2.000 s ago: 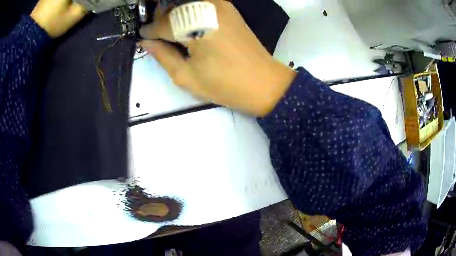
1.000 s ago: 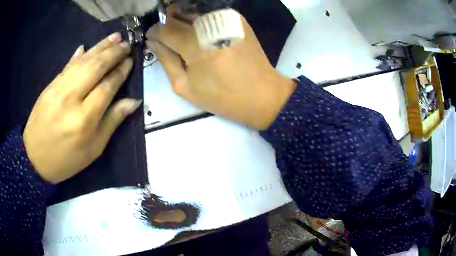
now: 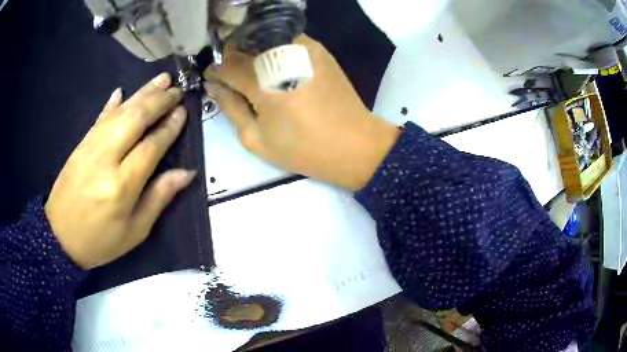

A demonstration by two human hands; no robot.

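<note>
A dark garment panel (image 3: 161, 240) lies over the machine bed and table, its straight seam edge running from the presser foot (image 3: 188, 77) toward me. My left hand (image 3: 120, 175) lies flat on the panel left of the seam, fingers spread, fingertips close to the foot. My right hand (image 3: 295, 113) is right of the foot, thumb and forefinger together at the cloth's edge; whether they pinch it is hidden. The white ribbed knob (image 3: 283, 67) hangs in front of the right hand. The needle is too small to make out.
The machine head (image 3: 155, 31) is above the foot. The white table (image 3: 295, 240) has a brown, black-rimmed worn patch (image 3: 246, 312) at its front edge. A yellow-brown parts tray (image 3: 568, 148) with small metal items is at the right. The white machine body (image 3: 543, 34) fills the upper right.
My left hand has come from the upper left down onto the panel beside the seam. The loose tan threads no longer show. My right hand stays by the foot. The view has shifted, showing more machine head.
</note>
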